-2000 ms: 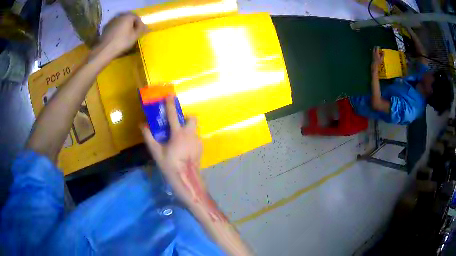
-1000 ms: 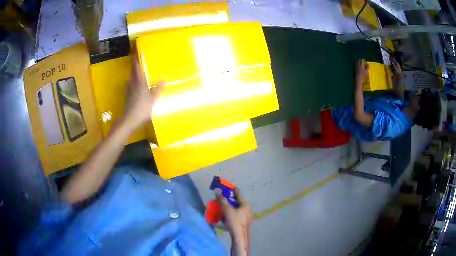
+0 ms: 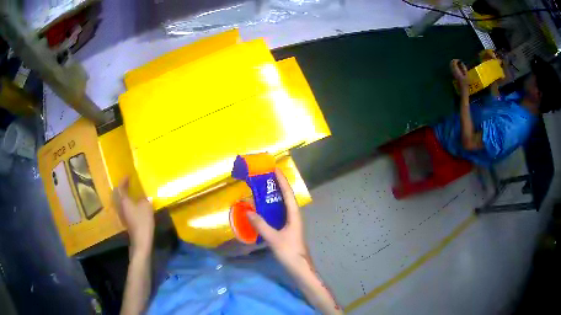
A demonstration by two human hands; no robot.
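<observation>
A large glossy yellow master carton lies on the dark green bench in front of me, with flaps spread at its far, right and near sides and a seam line across its top. My right hand holds an orange-red and blue tape dispenser over the carton's near edge. My left hand is at the carton's near left corner, fingers extended; whether it presses on the carton is unclear. A flat orange-yellow POP 10 panel with two phone pictures lies left of the carton.
The green bench runs off to the right. A person in a blue smock holds a yellow box there. A red stool stands by the bench. Clear plastic lies on the white shelf behind. A grey post rises at the left.
The carton has turned, and its right flap now shows. My right hand has brought the dispenser up from the lower right to the carton's near edge. My left hand has moved down and left.
</observation>
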